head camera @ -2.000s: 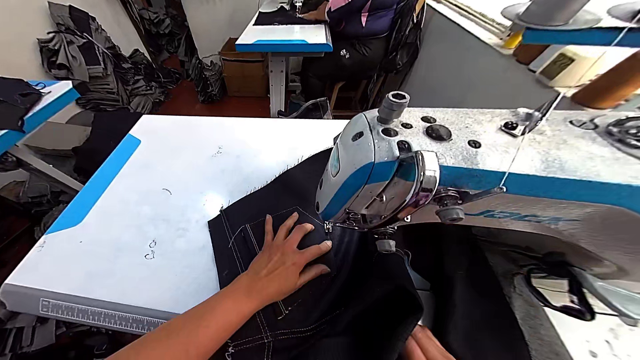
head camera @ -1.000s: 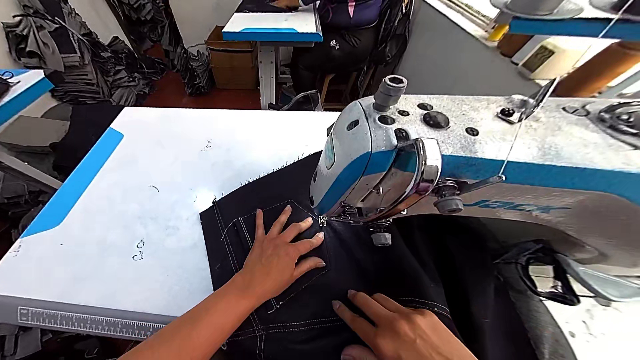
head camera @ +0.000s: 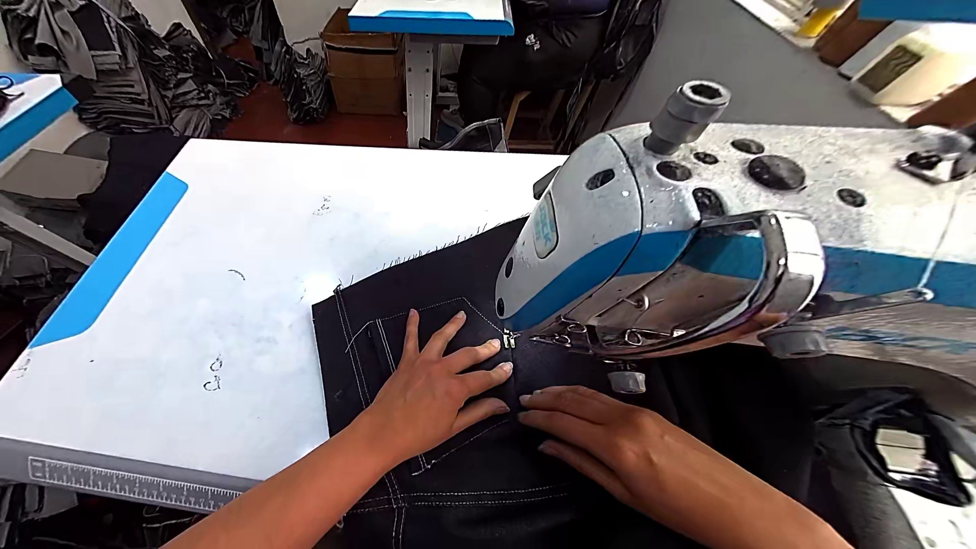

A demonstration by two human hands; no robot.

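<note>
Dark denim fabric (head camera: 457, 274) with light stitching lies under the head of a Jack sewing machine (head camera: 595, 221). My left hand (head camera: 438, 381) rests on a stitched pocket piece (head camera: 450, 320), fingers spread, its index and middle fingertips just left of the metal presser foot (head camera: 509, 339). Flat on the denim to the right of the pocket edge is my right hand (head camera: 602, 435), fingers extended and close together, just below the presser foot. Neither hand grips anything. The needle tip is too small to make out.
The white table (head camera: 229, 229) has a blue edge strip and a printed ruler (head camera: 130, 484). Behind it stand another worktable (head camera: 431, 23), a seated person in dark clothes (head camera: 526, 69) and a cardboard box (head camera: 362, 69). Piles of dark cloth (head camera: 160, 84) lie at the far left.
My right hand, at the lower edge of the denim two seconds ago, has come up onto the fabric, near the presser foot. My left hand stays spread on the pocket piece.
</note>
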